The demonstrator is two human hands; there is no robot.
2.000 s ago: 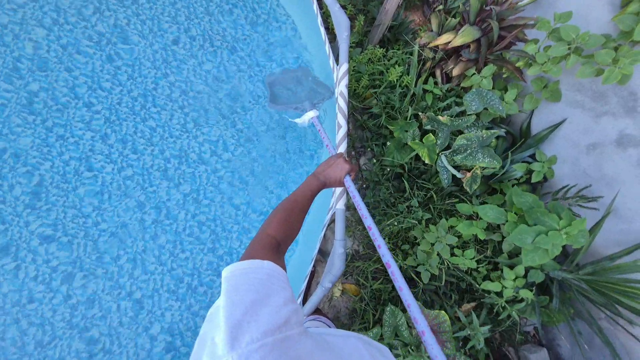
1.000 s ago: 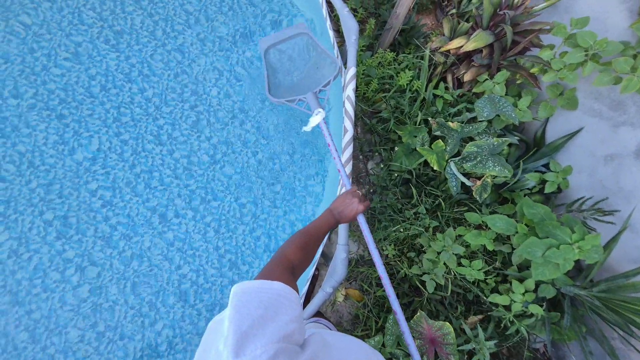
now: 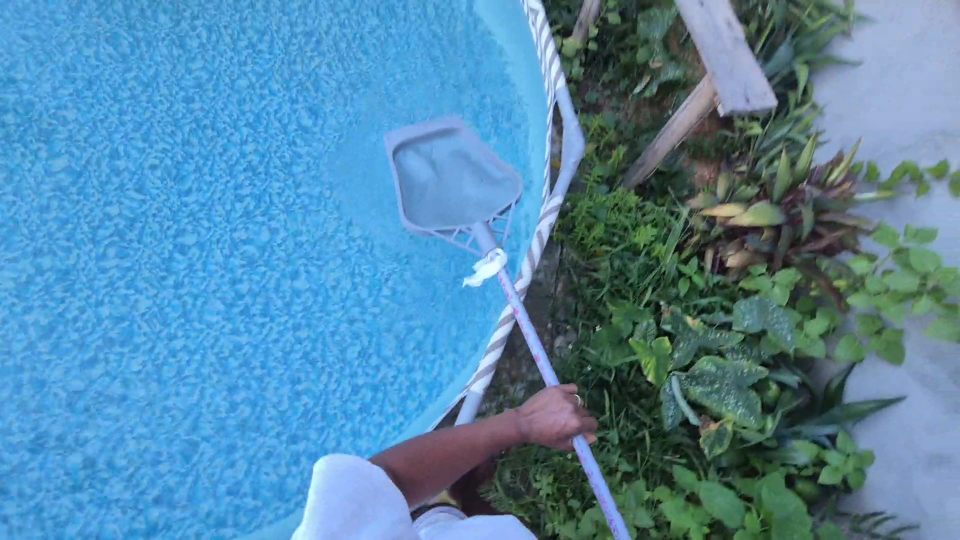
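My left hand [image 3: 559, 416] is closed around the pale lilac pole [image 3: 534, 341] of a pool skimmer net, and a ring shows on one finger. The pole slants from the bottom edge up and left, across the pool's rim. At its far end, the grey skimmer net [image 3: 454, 176] lies over the blue pool water [image 3: 225, 262], close inside the rim. A white strip of cloth or plastic [image 3: 487, 268] is tied where the pole meets the net's frame. My right hand is out of view.
The pool's rim, wrapped in striped liner [image 3: 551, 206], curves beside a grey frame tube [image 3: 571, 142]. Leafy plants [image 3: 720, 390] grow along its right side. A weathered board [image 3: 727, 56] and a wooden stake [image 3: 671, 135] stand at the upper right, near a concrete surface [image 3: 915, 420].
The net, under the water two seconds ago, has come up and now lies farther from the rim. My left hand has kept its hold on the pole. The view has shifted, showing the board.
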